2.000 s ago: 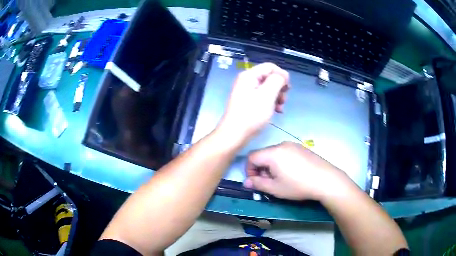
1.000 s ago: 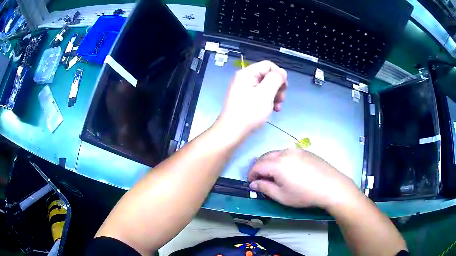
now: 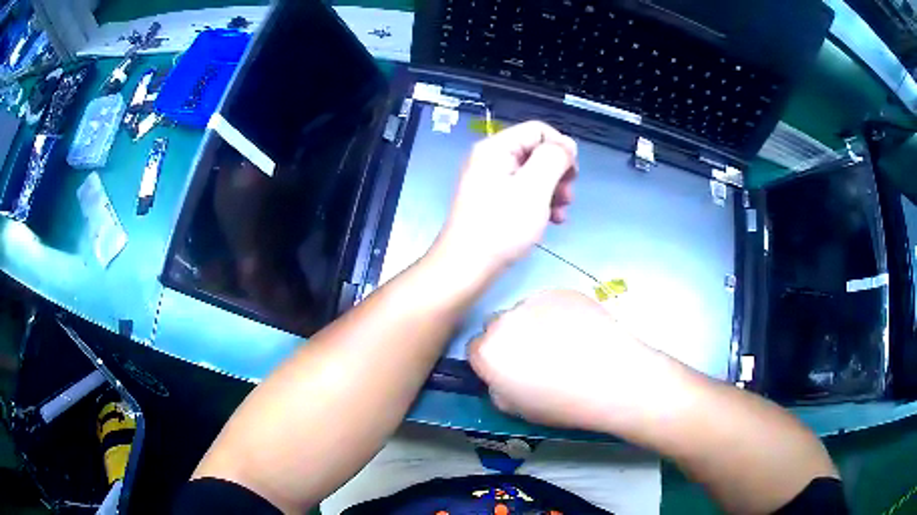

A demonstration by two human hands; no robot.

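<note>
A silver-grey lid panel in a black frame [image 3: 664, 231] lies in front of me. A thin dark cable [image 3: 568, 264] runs across it from beneath my left hand to a yellow tape piece [image 3: 610, 290]. Another yellow tape piece [image 3: 486, 127] is at the panel's upper left. My left hand [image 3: 513, 191] is over the panel's upper middle, fingers curled; whether they pinch anything is hidden. My right hand [image 3: 548, 357] is at the frame's lower edge, fingers bent down, fingertips hidden.
A black keyboard base [image 3: 603, 65] lies beyond the lid. Glossy black screens stand left [image 3: 282, 201] and right [image 3: 824, 282]. A blue tray [image 3: 206, 75], a clear plastic box [image 3: 98, 131] and small parts lie at the left of the green bench [image 3: 201, 327].
My right hand has moved slightly left along the lower edge and turned, now covering the white tab there. My left hand has stayed nearly in place. The view has shifted slightly.
</note>
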